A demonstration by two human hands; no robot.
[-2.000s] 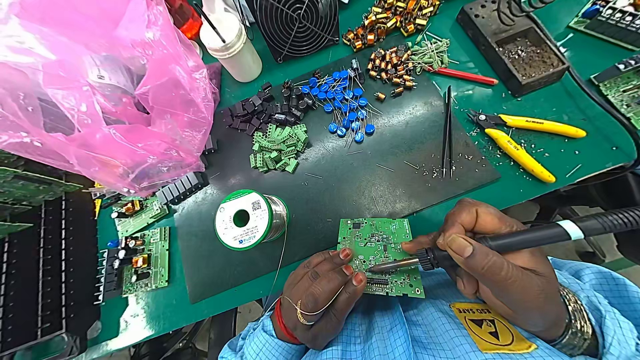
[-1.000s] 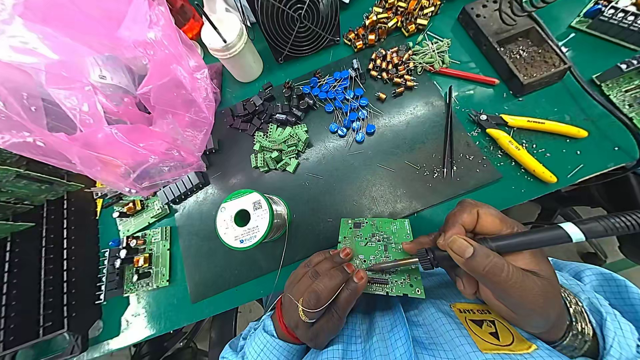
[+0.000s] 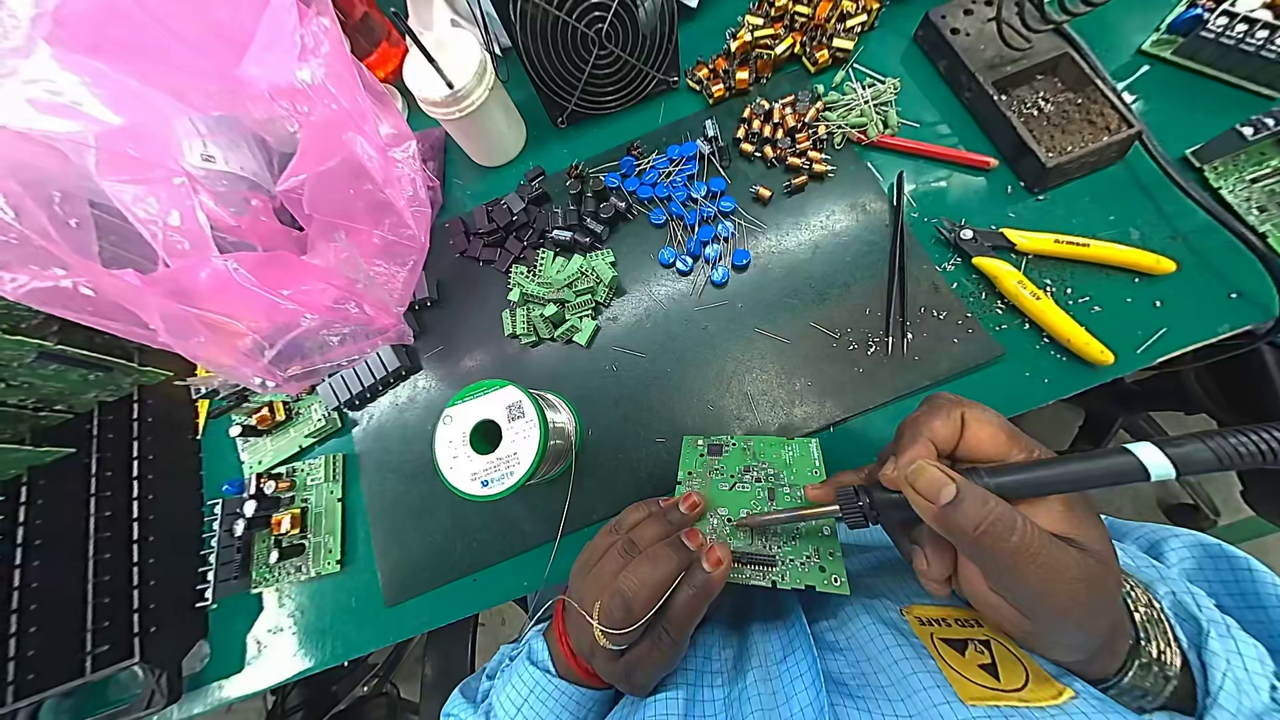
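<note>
My right hand (image 3: 1000, 540) grips a soldering iron (image 3: 1060, 475) by its black handle, and the iron's metal tip meets the face of a green circuit board (image 3: 770, 480). The board is tilted near the table's front edge, close to my body. My left hand (image 3: 650, 585) holds the board's left side, with solder wire (image 3: 568, 500) running over its fingers. That wire comes from a white and green solder spool (image 3: 500, 440) standing on the dark mat. Whether the wire's end touches the iron's tip is hidden by my fingers.
Blue disc components (image 3: 690, 210), green connectors (image 3: 560, 295) and black parts (image 3: 520, 220) lie in heaps on the mat (image 3: 640, 400). Tweezers (image 3: 897, 270), yellow-handled cutters (image 3: 1040, 300) and an iron stand (image 3: 1040, 100) are right. A pink bag (image 3: 220, 200) and more boards (image 3: 300, 520) are left.
</note>
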